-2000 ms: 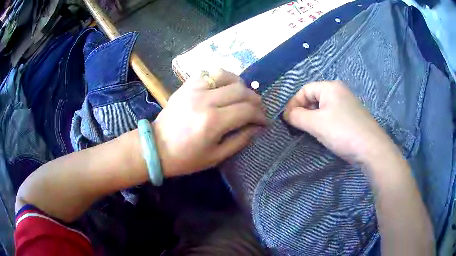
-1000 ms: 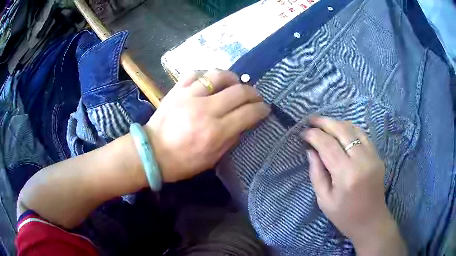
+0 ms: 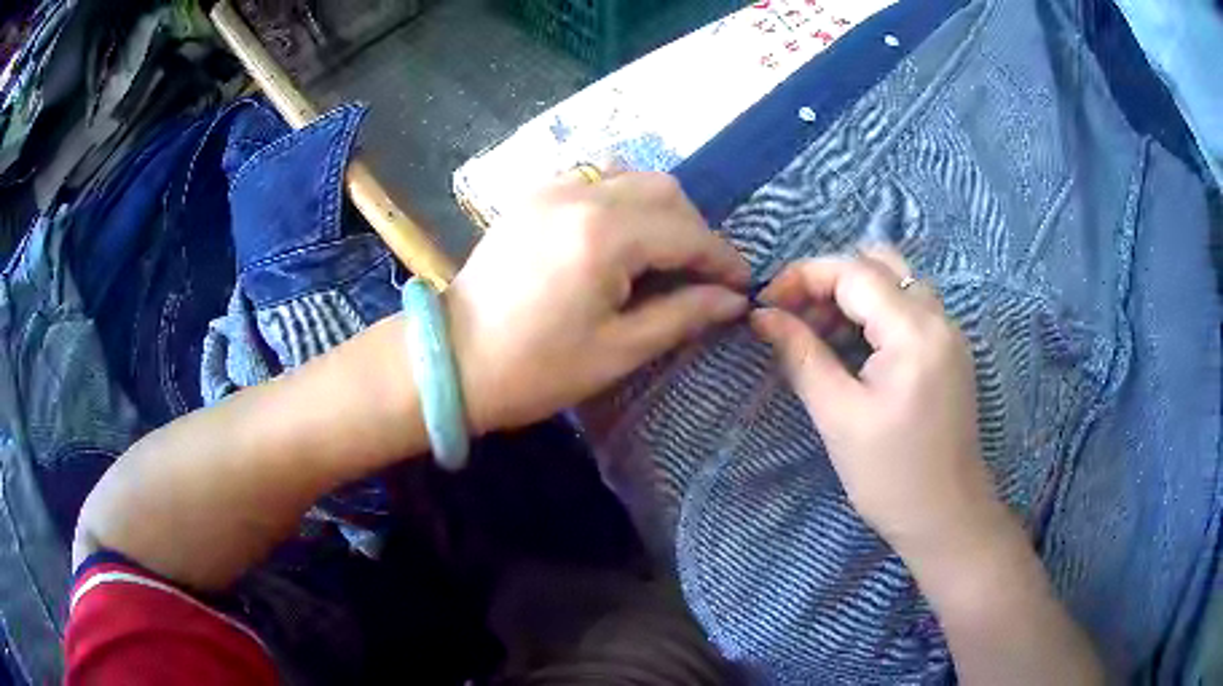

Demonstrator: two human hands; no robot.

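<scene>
A blue-grey denim jacket (image 3: 1046, 134) lies inside out over the table and toward my lap. Its dark navy placket (image 3: 751, 154) with pale round dots runs along the upper left edge. The striped pocket bag (image 3: 805, 563) with a rounded seam lies below my hands. My left hand (image 3: 590, 302), with a green bangle and a ring, and my right hand (image 3: 879, 389) meet fingertip to fingertip above the pocket bag's upper edge. Both pinch a tiny dark strip (image 3: 758, 290), mostly hidden by the fingers.
The white table (image 3: 577, 134) with red and blue print shows behind the placket. A wooden rail (image 3: 389, 221) runs at the left, with blue denim garments (image 3: 288, 174) over and beside it. A green crate (image 3: 577, 27) stands on the floor at the top.
My right hand has moved up and left from the pocket bag's seam to meet my left fingertips. The dark strip, seen lying between the hands a second ago, is now mostly covered by fingers.
</scene>
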